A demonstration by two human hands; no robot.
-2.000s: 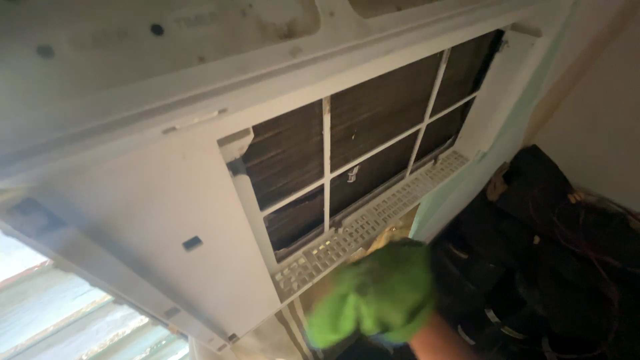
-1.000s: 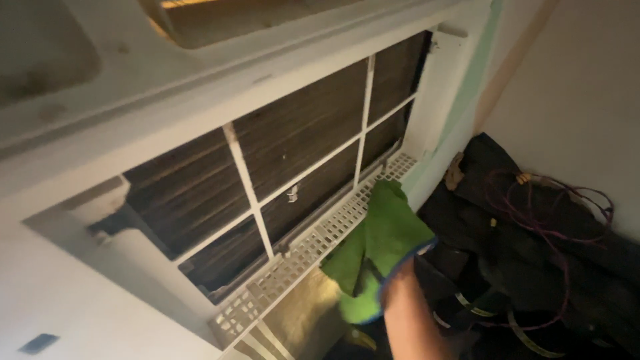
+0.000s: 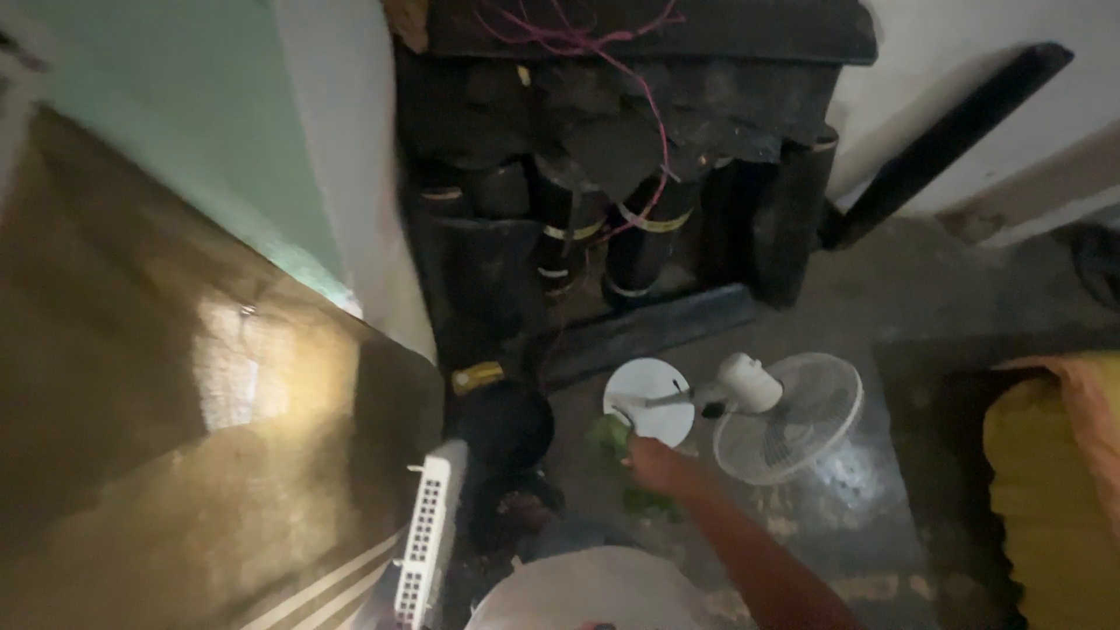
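My right hand point(image 3: 646, 457) reaches from the lower right, blurred, with a green cloth point(image 3: 611, 434) in its grip; part of the cloth shows above the hand and part below. Just past it is the round white base point(image 3: 661, 422) of a pedestal fan, whose wire cage point(image 3: 792, 420) lies to the right of the hand. At the lower left, apart from the hand, stands the white slotted grille edge point(image 3: 423, 534) of an appliance panel. My left hand is out of view.
Black rolls and sheets point(image 3: 612, 149) fill the top middle, with pink wire point(image 3: 652, 105) over them. A dark bar point(image 3: 954, 140) leans on the right wall. A yellow object point(image 3: 478, 377) lies by the black heap. Yellow fabric point(image 3: 1046, 490) hangs at the right edge.
The view has swung down and right, from the panel to the floor. My right hand, earlier at the slotted grille with the green cloth, is now away from it near the fan base.
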